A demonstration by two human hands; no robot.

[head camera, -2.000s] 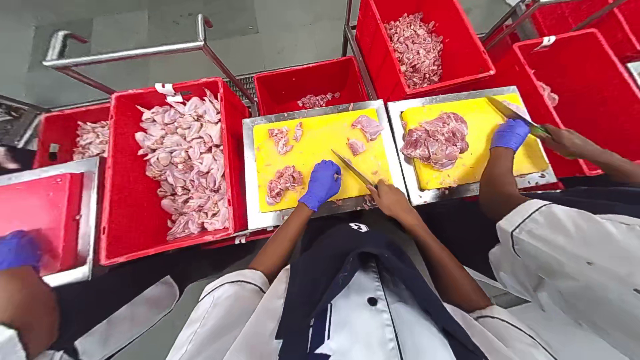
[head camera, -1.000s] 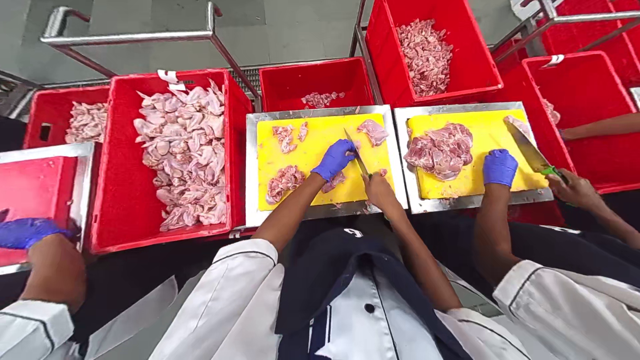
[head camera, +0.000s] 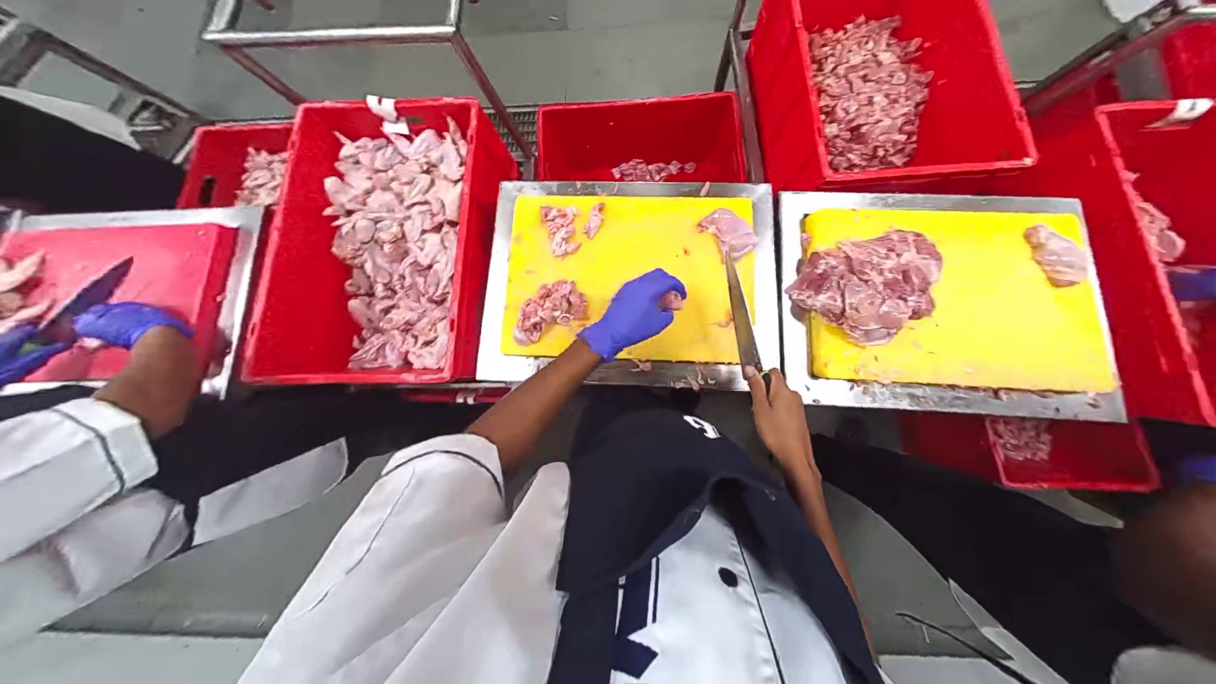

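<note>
My left hand (head camera: 635,313), in a blue glove, is closed around a small piece of raw meat (head camera: 672,300) above the yellow cutting board (head camera: 627,256). My bare right hand (head camera: 781,410) grips a long kitchen knife (head camera: 741,312) by its handle. The blade points away from me, its tip at a pale piece of raw chicken (head camera: 729,233) near the board's far right corner. A small heap of cut meat (head camera: 551,310) lies left of my left hand. Smaller scraps (head camera: 560,230) lie at the far left of the board, which sits in a metal tray (head camera: 493,285).
Left stands a red crate (head camera: 261,328) of chicken pieces; a co-worker's gloved hands and knife are beyond it. Ahead is a red crate (head camera: 636,133) with some meat. Right, a second yellow board (head camera: 1007,332) carries meat, near more red crates (head camera: 978,85) and a co-worker's arm.
My left hand has moved away from the knife blade and holds a small piece. The knife tip has moved onto the far right chicken piece. The right-hand co-worker's hands have left the neighbouring board.
</note>
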